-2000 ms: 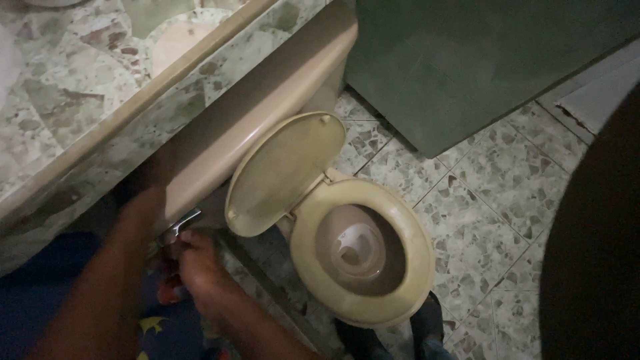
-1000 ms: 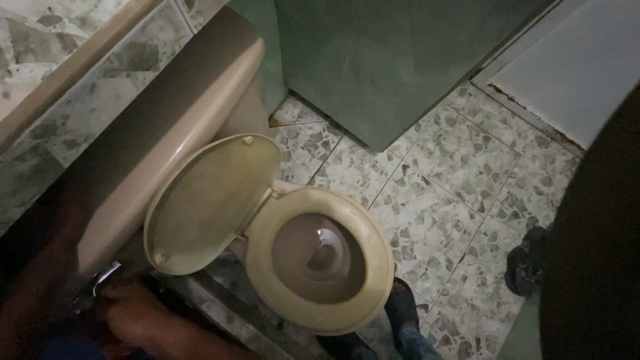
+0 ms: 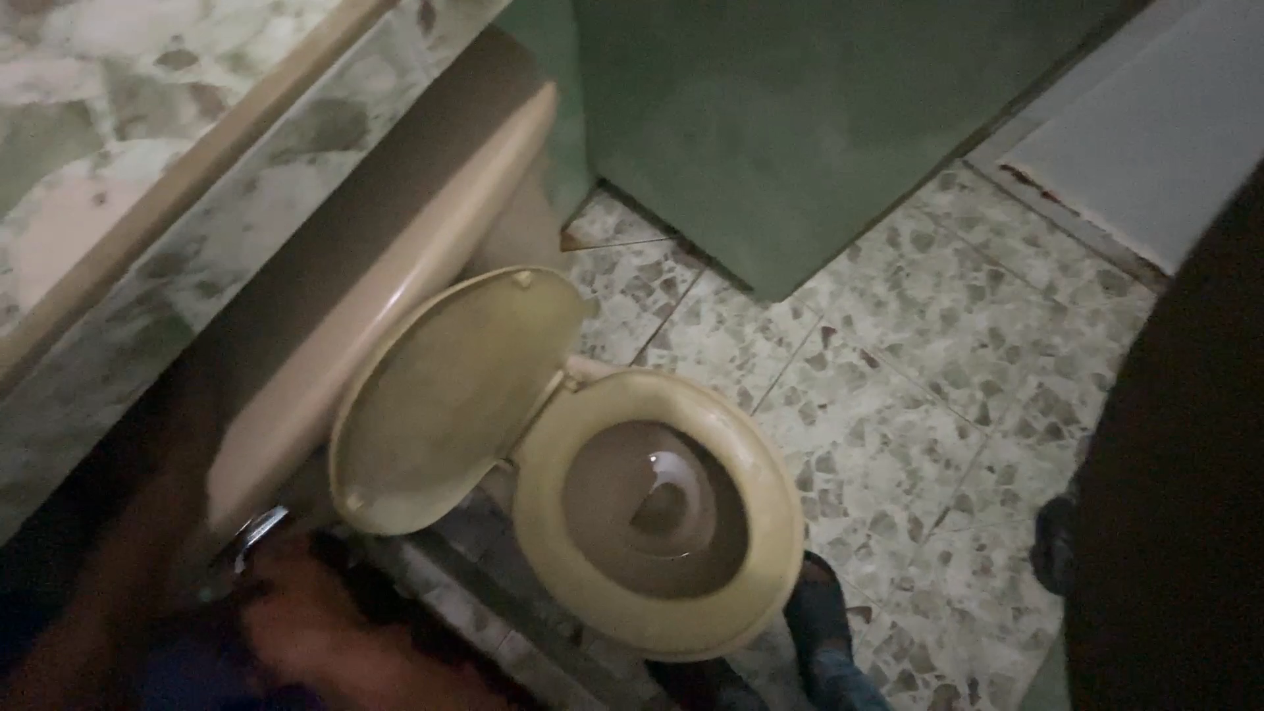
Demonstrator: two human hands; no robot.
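The toilet tank (image 3: 385, 306) stands below the stone-patterned counter, with a chrome flush lever (image 3: 259, 533) at its lower left end. My right hand (image 3: 296, 602) is just below that lever, dim and blurred; its fingers and any contact with the lever are unclear. My left hand (image 3: 188, 444) reaches up along the dark left end of the tank, its fingers lost in shadow. To the right, the raised toilet lid (image 3: 459, 395) leans towards the tank. The yellowed toilet seat (image 3: 775, 504) lies down on the bowl (image 3: 612, 523), which holds some water.
A stone-patterned counter (image 3: 296, 188) with a tan edge overhangs the tank. A green wall or partition (image 3: 770, 128) stands beyond the patterned tile floor (image 3: 889, 415). Feet in dark footwear (image 3: 820, 602) are beside the bowl. A large dark shape (image 3: 1175, 494) covers the right edge.
The view has shifted noticeably. My hands remain around the lever end of the tank, now dimmer than two seconds ago. The lid stays raised and the seat down.
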